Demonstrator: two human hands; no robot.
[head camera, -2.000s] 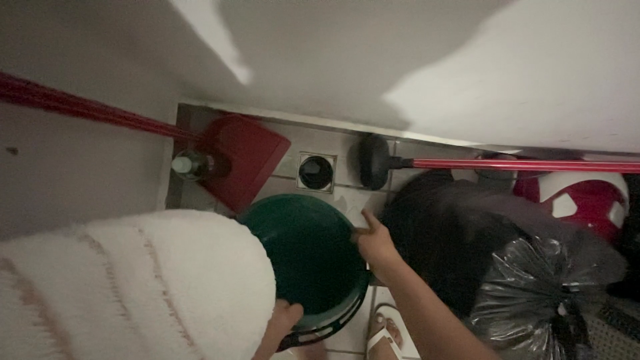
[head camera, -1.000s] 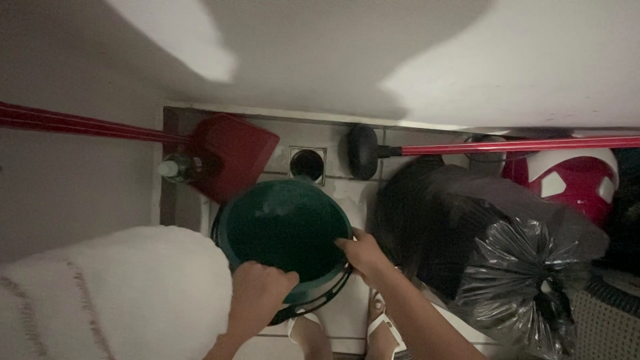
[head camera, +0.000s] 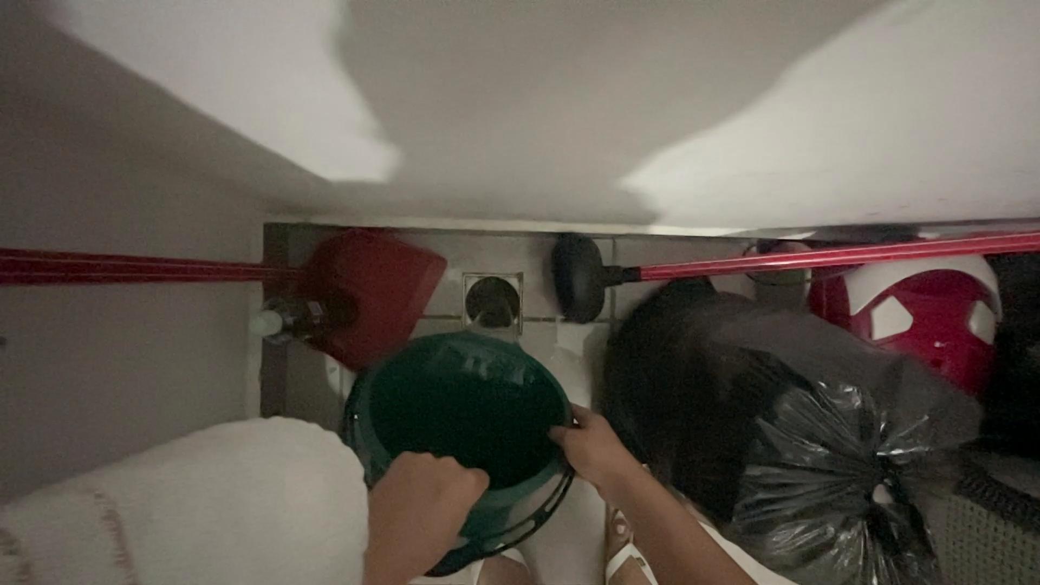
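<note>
A dark green plastic bucket is tilted over the floor tiles, its far rim by a square floor drain. Water appears to run from that rim into the drain. My left hand is closed on the near left part of the bucket's rim. At the right side, my right hand grips the rim with the thumb on the inside. A white textile with brownish stripes covers the lower left and hides part of my left arm.
A red dustpan and a bottle with a pale cap are left of the drain. To its right stands a black-headed tool with a red handle. Black plastic bags and a red and white object fill the right. A wall runs behind.
Two seconds ago my left hand was lower on the bucket, mostly hidden by the textile; now it shows on the rim. The bucket is tipped toward the drain and water appears at its far edge.
</note>
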